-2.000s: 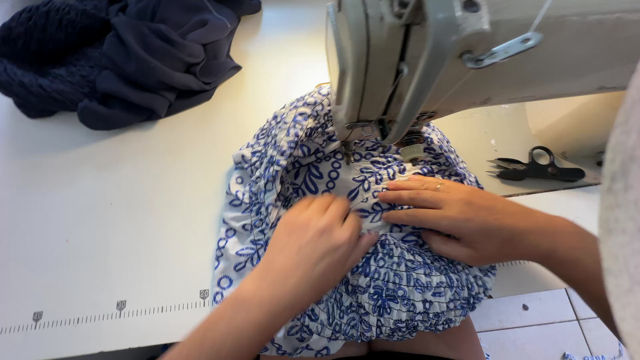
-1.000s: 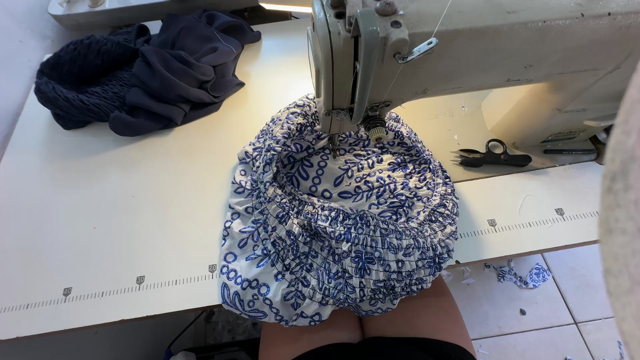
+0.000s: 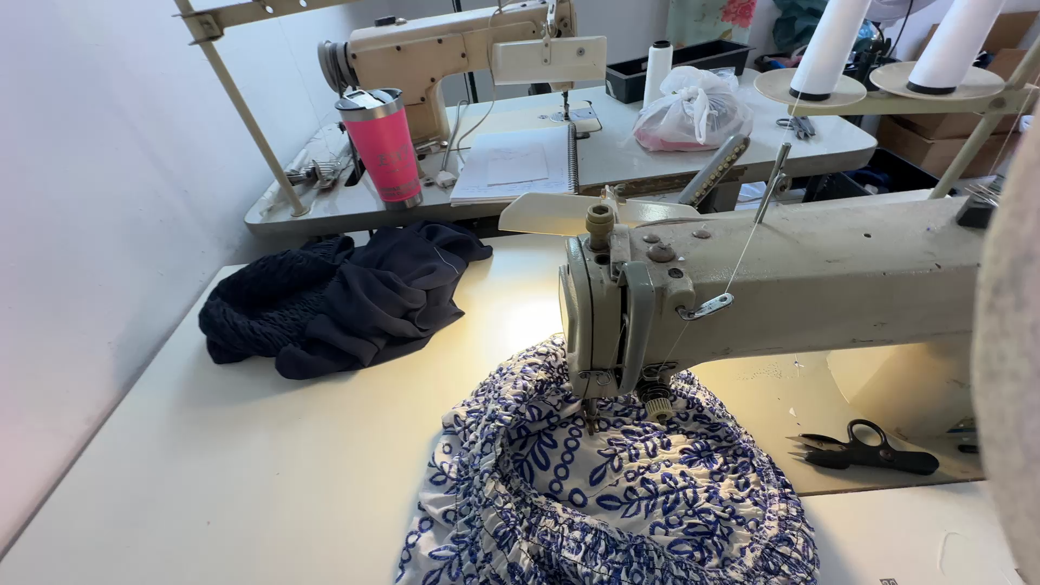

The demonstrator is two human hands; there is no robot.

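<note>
Neither my left hand nor my right hand shows in the head view. A white garment with blue embroidered leaves and rings (image 3: pixel 650 487), gathered with elastic stitching, lies in a loop around the needle area of an industrial sewing machine (image 3: pixel 812 284). The presser foot (image 3: pixel 591 416) stands over the fabric inside the loop; whether it touches cannot be told. Black-handled thread snips (image 3: pixel 873 451) rest on the machine bed at the right. A dark navy garment (image 3: pixel 349 301) is bunched up at the table's back left.
Behind stands a second sewing machine (image 3: pixel 422 53) on its own table, with a pink tumbler (image 3: pixel 383 150), a spiral notebook (image 3: pixel 516 166) and a tied plastic bag (image 3: pixel 692 110). White thread cones (image 3: pixel 829 49) stand on a rack at the upper right. A wall (image 3: pixel 97 162) borders the left side.
Two seconds ago both hands were on the patterned garment; they left the view by one second ago. The view has since tilted up strongly, bringing in the table behind.
</note>
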